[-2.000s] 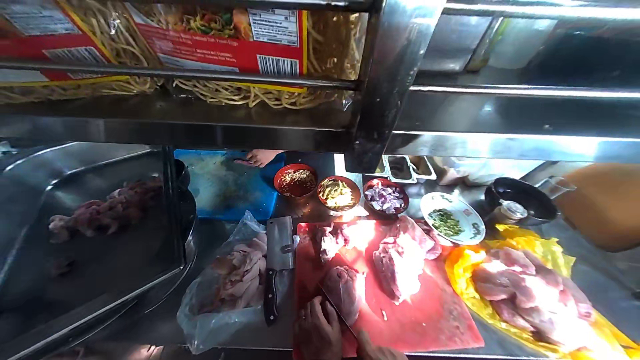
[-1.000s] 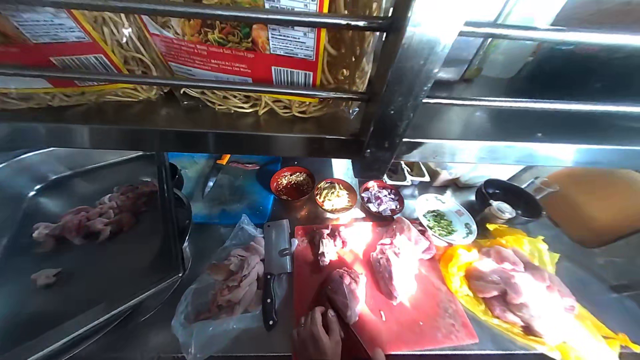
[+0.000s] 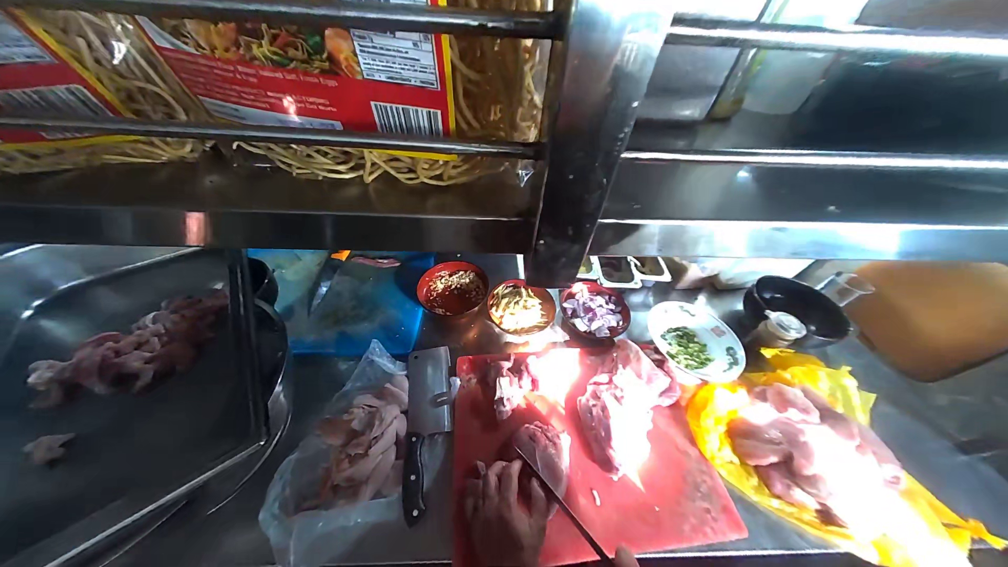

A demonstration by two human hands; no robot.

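Observation:
My left hand (image 3: 508, 504) rests with bent fingers on the lower left part of a piece of raw meat (image 3: 545, 457) on the red cutting board (image 3: 685, 504). At the bottom edge, only a fingertip or so of my right hand (image 3: 625, 557) shows, at the lower end of a slim knife (image 3: 563, 504); its grip is mostly out of view. The blade slants up and left, with its tip on the meat. More raw meat (image 3: 614, 417) lies behind and to the right on the board. A cleaver (image 3: 429, 394) with a black handle lies left of the board.
Left are a clear bag of meat strips (image 3: 366, 449) and a metal tray (image 3: 118, 465) with meat. Behind are a blue board (image 3: 358, 315) with another knife and bowls of chopped ingredients (image 3: 453, 289). A yellow bag (image 3: 709, 409) of meat lies right. A metal shelf (image 3: 315, 224) crosses above.
A hand seen at the blue board two seconds ago is gone, and a knife with an orange part now lies there. My left hand stays at the meat. My right hand shows less than two seconds ago.

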